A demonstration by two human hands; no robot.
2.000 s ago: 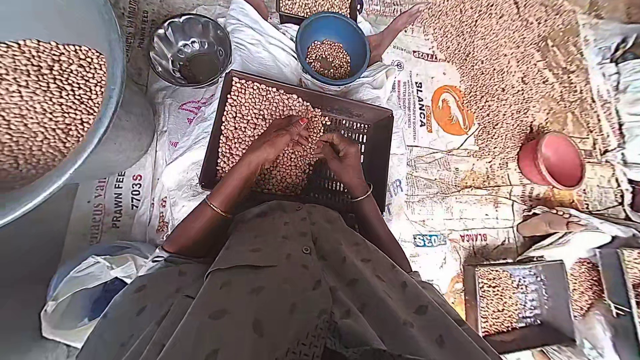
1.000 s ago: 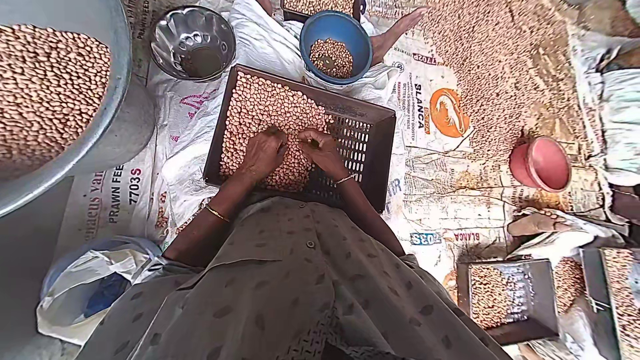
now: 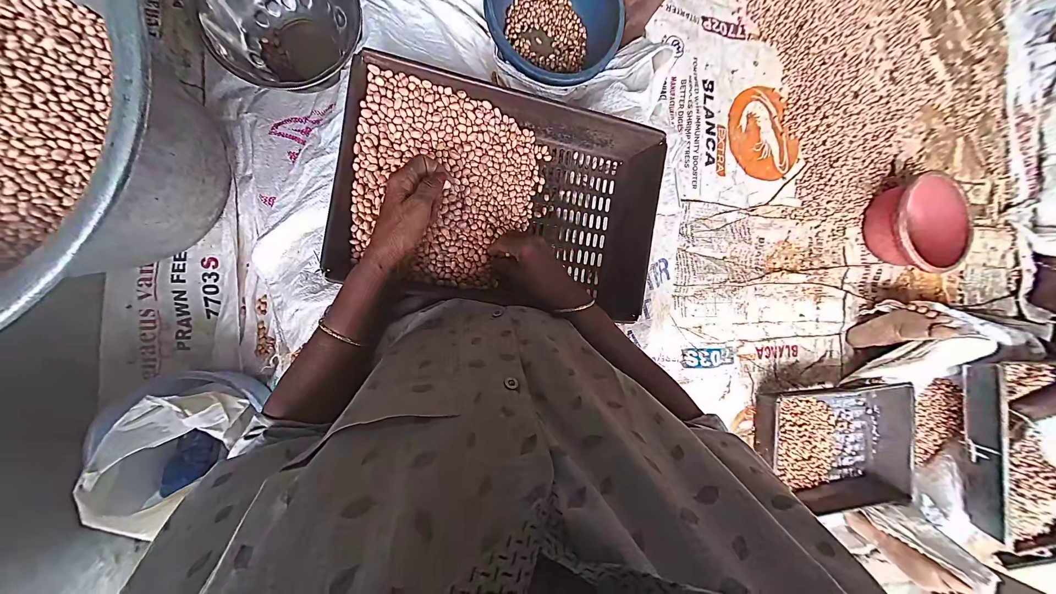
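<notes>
A dark rectangular tray with a slotted bottom [image 3: 648, 223] lies across in front of my body. Pinkish kernels that look like shelled peanuts [image 3: 462, 132] cover its left and middle part; slots show bare on its right. My left hand [image 3: 408, 206] is over the kernels, thumb and fingertips pinched on a small pale piece [image 3: 447, 185]. Low at the near edge of the pile, my right hand [image 3: 536, 268] is curled, its fingertips dark and partly hidden, so what it holds cannot be told.
A blue bowl [image 3: 610, 33] and a metal bowl [image 3: 353, 41] stand beyond the tray. Left are a big metal basin [image 3: 177, 173] and a bag-lined tub [image 3: 124, 429]. Right are a pink pot [image 3: 936, 221], spread kernels [image 3: 858, 124], another tray [image 3: 905, 445] and a person's foot [image 3: 899, 326].
My right hand has moved nearer to my body, down to the near side of the tray, and away from my left hand. Earlier both hands were close together over the kernels.
</notes>
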